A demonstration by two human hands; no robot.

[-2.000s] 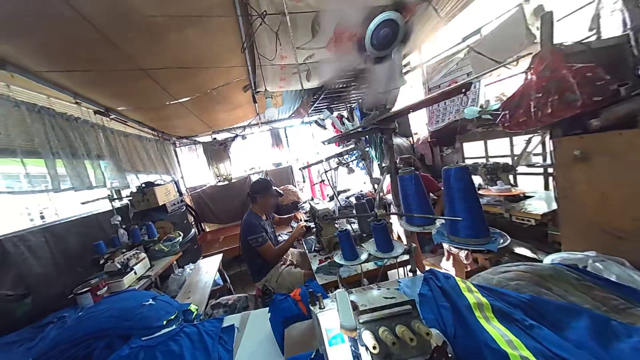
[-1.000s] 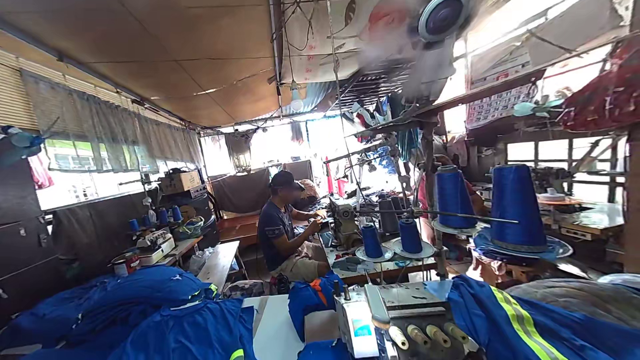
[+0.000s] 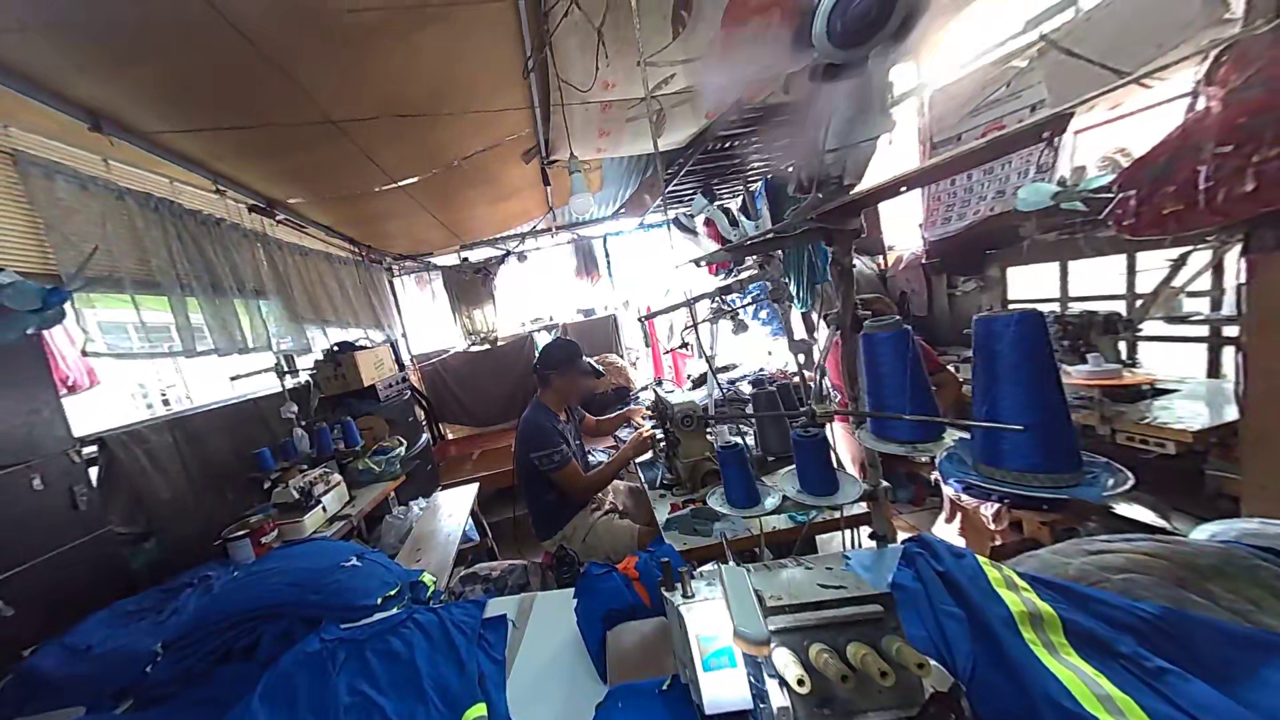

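Neither of my hands shows in the head view. Low in the middle stands an overlock sewing machine (image 3: 780, 630) with a row of pale tension knobs (image 3: 830, 664). Blue cloth with an orange piece (image 3: 612, 598) lies against its left side. Blue fabric (image 3: 380, 660) is heaped at the lower left. To the right of the machine lies blue fabric with a yellow and silver reflective stripe (image 3: 1060, 625). Large blue thread cones (image 3: 1025, 395) stand on plates behind the machine, and smaller blue cones (image 3: 738, 475) are further left.
A person in a cap (image 3: 565, 450) sits at another sewing machine (image 3: 688, 440) ahead. Behind the cones, a second person in red (image 3: 935, 375) is partly hidden. A white bench (image 3: 440, 525) and another machine (image 3: 310, 495) are at the left. A metal rod (image 3: 930, 415) crosses before the cones.
The view has turned left, so the machine and cones sit further right in the frame. The seated person's forearms are now raised higher toward the machine there.
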